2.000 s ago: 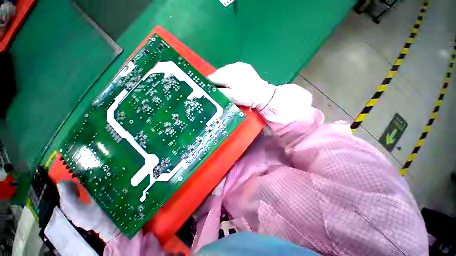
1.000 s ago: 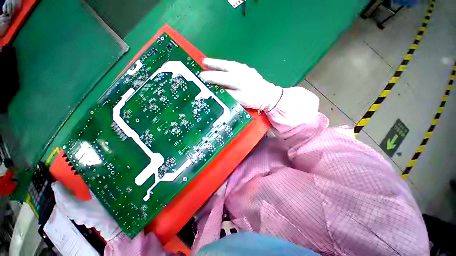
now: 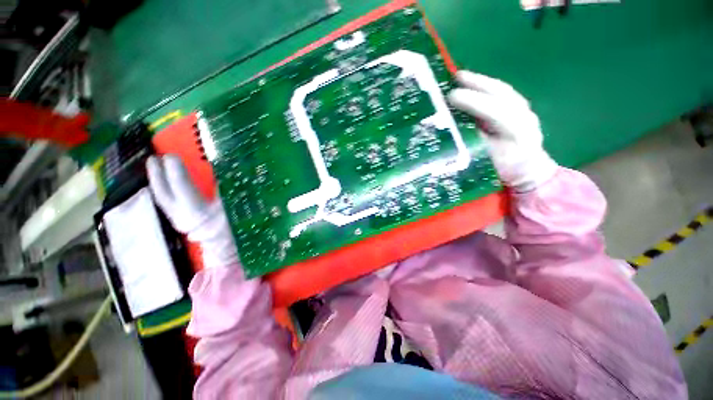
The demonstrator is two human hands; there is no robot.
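A large green circuit board (image 3: 274, 156) lies solder side up over a red foam pad (image 3: 375, 259), with a thick white looping band on its face. My left hand (image 3: 190, 205), in a white glove, is beside the board's left edge with fingers apart, pointing away over the pad. The palm side is close to the edge; contact is unclear. My right hand (image 3: 500, 125), also gloved in white, has fingertips at the board's right edge. Its thumb is hidden, so a grip cannot be told. The board's underside is hidden.
A white record sheet (image 3: 143, 254) in a black frame lies left of my left hand, with a dark keypad (image 3: 125, 160) above it. The green bench (image 3: 610, 74) extends right. A blurred red object (image 3: 39, 125) is far left. Yellow-black floor tape (image 3: 680, 234) shows lower right.
The view has turned, so the board appears rotated clockwise and farther right. My left hand shows more fully, its fingers clear of the board. My right hand's fingers remain at the right edge.
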